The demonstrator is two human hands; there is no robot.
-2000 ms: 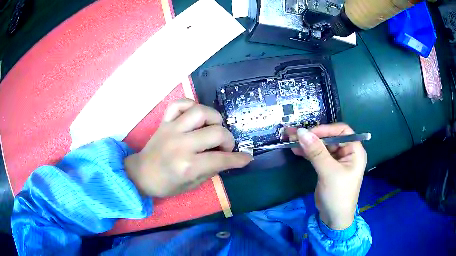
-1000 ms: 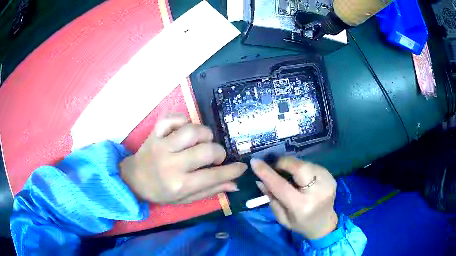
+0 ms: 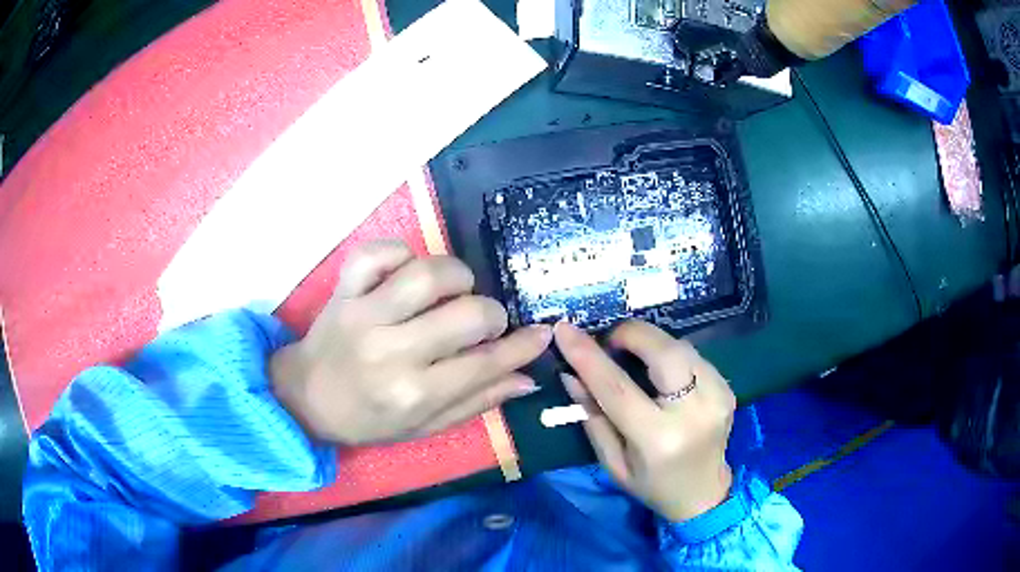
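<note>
The circuit board (image 3: 610, 240) lies inside the black housing (image 3: 740, 251), with a bright rectangle near its lower edge. My left hand (image 3: 392, 346) is at the board's lower left corner, one fingertip on or just over the rim. My right hand (image 3: 660, 419) meets it there, thumb and finger closed at the corner. The pale end of the tweezers (image 3: 563, 416) sticks out below the right hand's fingers; the rest is hidden by the hand. Any tiny part between the fingertips cannot be made out.
A long white sheet (image 3: 336, 168) lies across the red mat (image 3: 134, 201) on the left. The screw feeder (image 3: 671, 56) stands behind the housing, with the electric screwdriver (image 3: 828, 25) hanging over it. A blue bin (image 3: 923, 67) and a pink strip (image 3: 957, 165) are at the right.
My right hand has moved left to the board's lower left corner, and the tweezers have turned from pointing right to showing below the fingers. Since one second ago both hands' fingertips moved slightly up.
</note>
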